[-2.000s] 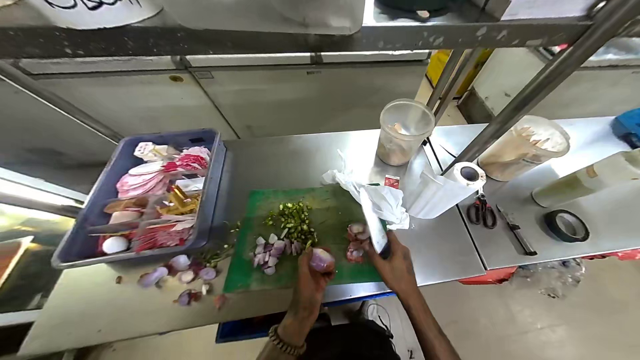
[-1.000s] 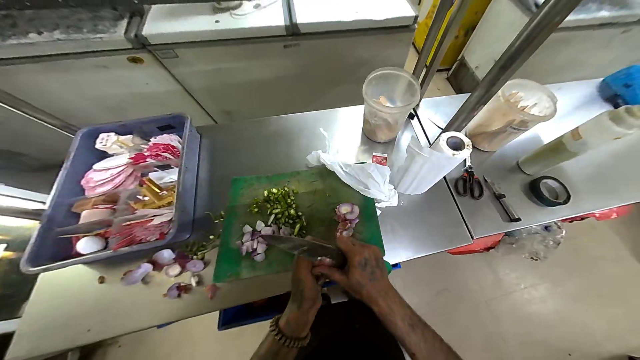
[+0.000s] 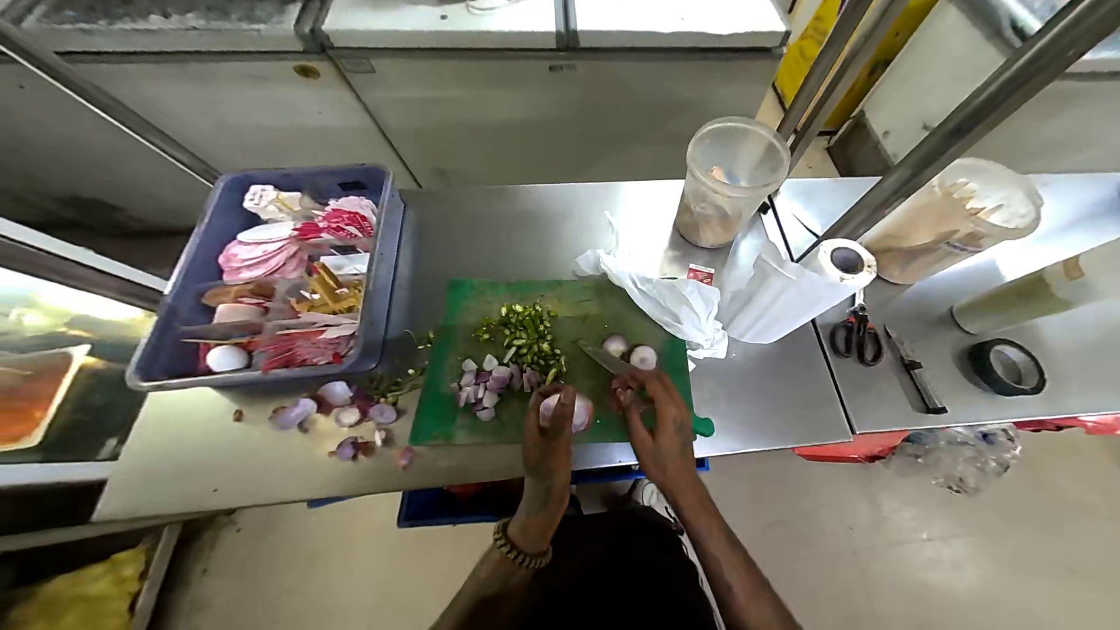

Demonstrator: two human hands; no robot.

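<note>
My left hand (image 3: 549, 437) holds a peeled piece of red onion (image 3: 574, 413) at the near edge of the green cutting board (image 3: 464, 302). Just to its right, my right hand (image 3: 656, 429) grips a knife, its handle hidden by the fingers and its blade (image 3: 604, 359) pointing to the far left over the board. A bit of purple onion shows by the right fingertips. Beyond that hand lie onion pieces with pale cut faces (image 3: 643, 357). Chopped green chillies (image 3: 529, 337) and diced red onion (image 3: 490, 382) are heaped on the board's left half.
Left of the board are a blue-grey crate (image 3: 394, 262) of packets and onion scraps (image 3: 348, 416). White plastic (image 3: 674, 306) overlaps the board's far right corner. Further right stand a clear container (image 3: 735, 166), a plastic roll (image 3: 787, 293), scissors (image 3: 856, 337), another knife (image 3: 914, 372) and black tape (image 3: 1006, 367).
One second ago my hands were together with the knife between them; now they are apart. The right hand has moved right with the knife, beside the onion pieces.
</note>
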